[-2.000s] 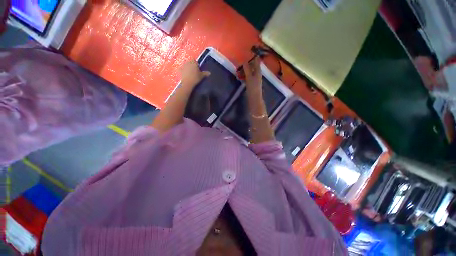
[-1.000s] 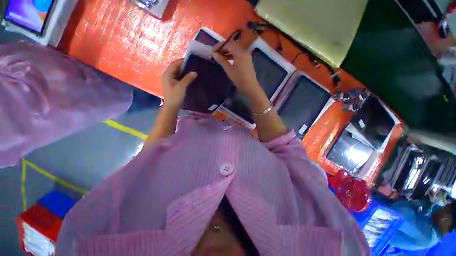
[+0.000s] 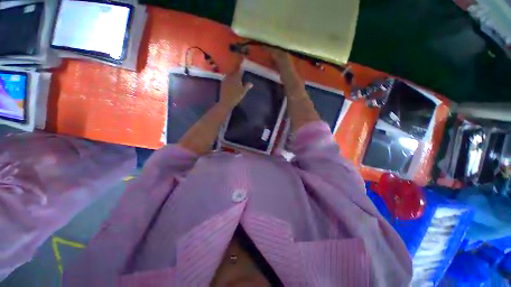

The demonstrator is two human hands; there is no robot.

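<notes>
Three dark-screened tablets lie side by side in whitish sleeves in front of me. The left tablet (image 3: 193, 106) has a thin black cable (image 3: 196, 49) reaching its far edge. My left hand (image 3: 234, 87) grips the far left edge of the middle tablet (image 3: 253, 115), thumb over the screen. A small white label shows near this tablet's near edge. My right hand (image 3: 283, 61) is beyond the middle tablet's far right corner, by the black cords; its fingers are blurred and what they hold is hidden. The right tablet (image 3: 325, 105) is partly behind my right forearm.
Lit tablets (image 3: 92, 28) lie at the far left of the orange mat (image 3: 106, 95). A pale yellow board (image 3: 297, 25) is behind the cords. Cable connectors (image 3: 372, 92) and glossy dark tablets (image 3: 408, 106) are at right, above a red round dish (image 3: 401, 196) and blue bins. Another person's pink sleeve is at left.
The left tablet, held up at an angle before, now lies flat with a cable at its far edge. Both hands have shifted right to the middle tablet. The view has turned.
</notes>
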